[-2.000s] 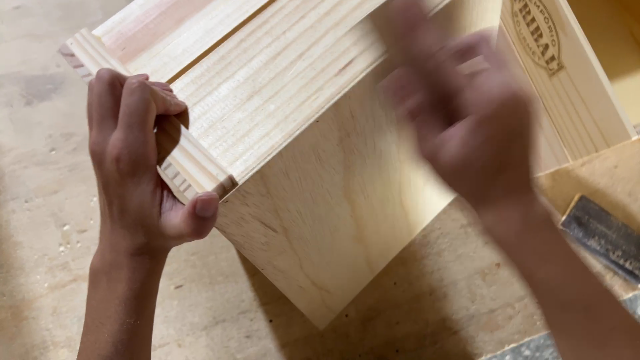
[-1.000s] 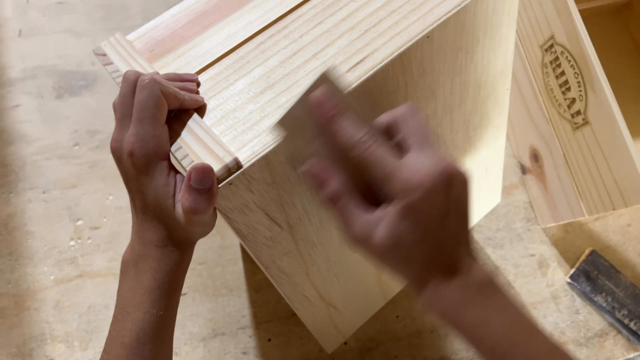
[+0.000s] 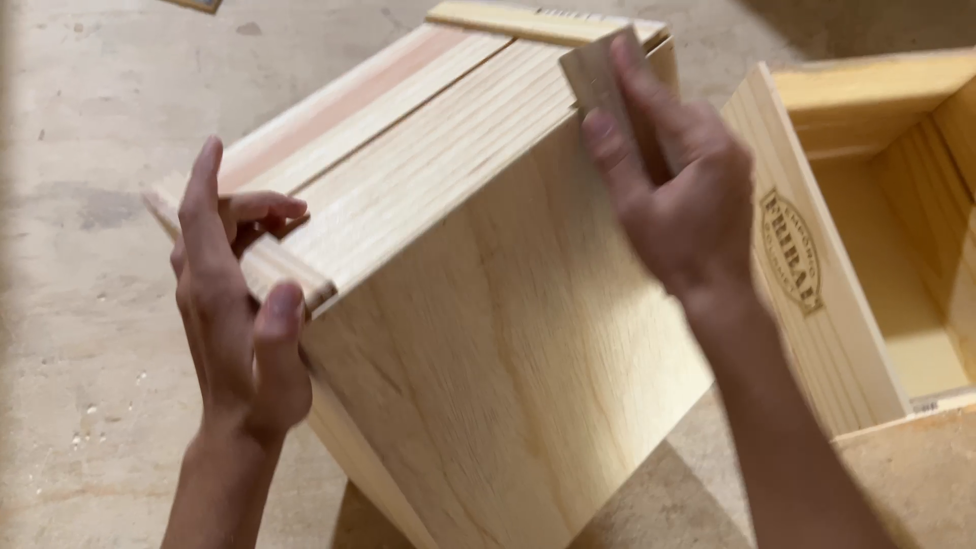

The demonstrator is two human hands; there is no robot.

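A pale wooden box (image 3: 503, 343) stands tilted in the middle, with slatted boards on its upper side and a plywood face toward me. My left hand (image 3: 244, 297) grips the end batten (image 3: 286, 271) at the box's left corner, thumb in front and fingers over the top. Between the thumb and fingers of my right hand (image 3: 679, 183) is a flat block (image 3: 602, 76), perhaps a sanding block. It lies at the far right end of the upper edge, close to the other batten (image 3: 534, 23). The block's underside is hidden.
To the right is an open wooden crate (image 3: 831, 320) with a branded oval mark on its side. A brown board (image 3: 915, 480) lies at the lower right. The plywood work surface (image 3: 84, 343) bears small pale specks. Part of a flat object (image 3: 194, 4) shows at the top left.
My right hand with the block has moved along the box's edge, away from my left hand toward the far end. My left hand stays at the same corner, its index finger now raised.
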